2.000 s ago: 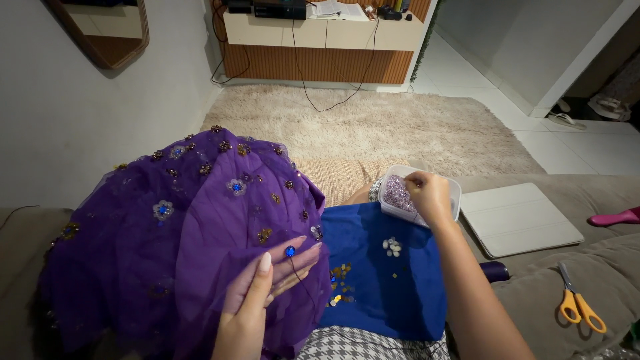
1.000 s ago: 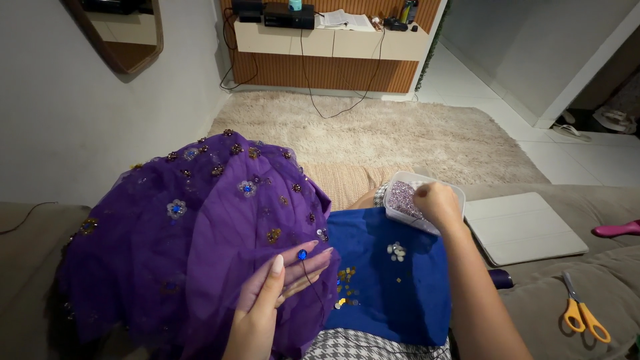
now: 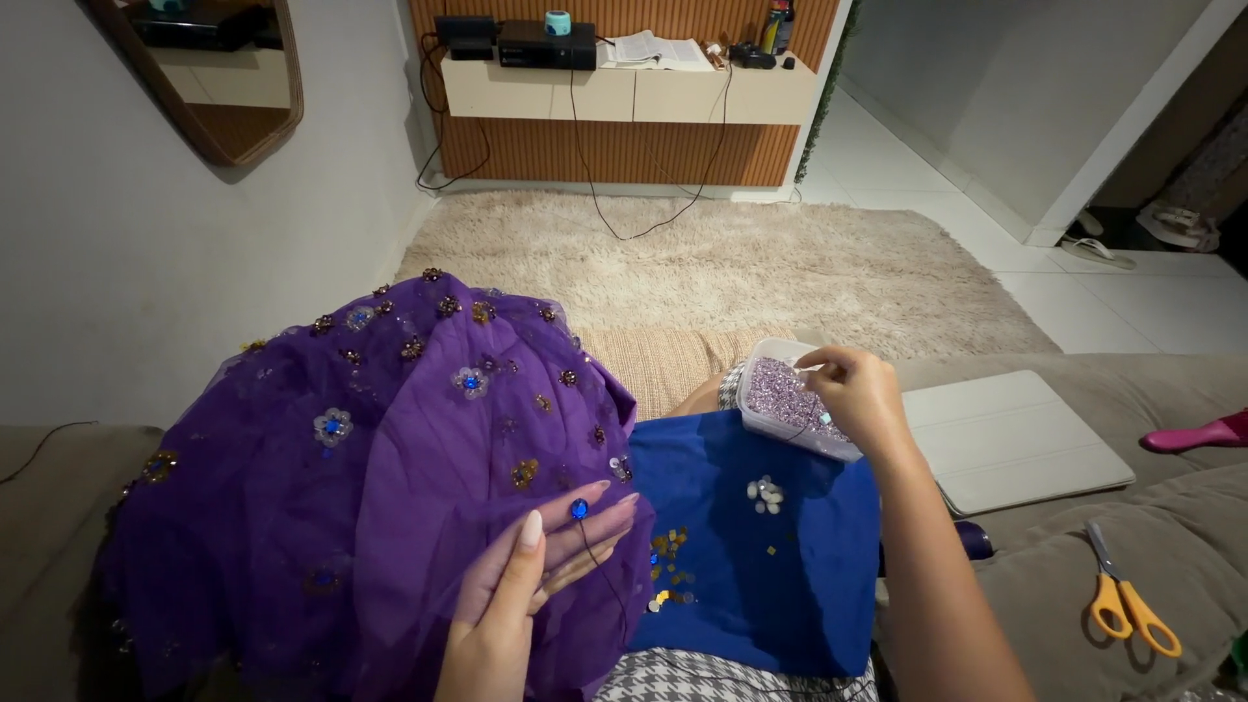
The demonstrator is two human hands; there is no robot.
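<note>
Purple tulle fabric (image 3: pixel 409 458) with beaded flowers lies heaped at the left. My left hand (image 3: pixel 531 561) is under its sheer layer with the thumb on top, pinching the tulle; a blue faceted stone (image 3: pixel 580 509) sits on the tulle over the fingers, a dark thread running from it. My right hand (image 3: pixel 858 395) reaches over a clear plastic container (image 3: pixel 765 426) of lilac beads (image 3: pixel 777 390), thumb and fingertips together; whether they hold a bead or needle cannot be told. On a blue cloth (image 3: pixel 751 604) lie white stones (image 3: pixel 766 494) and gold sequins (image 3: pixel 667 548).
On the grey sofa (image 3: pixel 1033 585) at right lie a pale tablet case (image 3: pixel 1014 439), orange-handled scissors (image 3: pixel 1131 604), a magenta-handled object (image 3: pixel 1194 435) and a dark cylindrical object (image 3: pixel 973 539). A shaggy rug (image 3: pixel 702 263) and a wall-mounted console (image 3: pixel 624 93) are ahead.
My right hand has stayed at the bead container, its wrist and fingers lifting slightly so more of the beads show. My left hand keeps its hold on the tulle.
</note>
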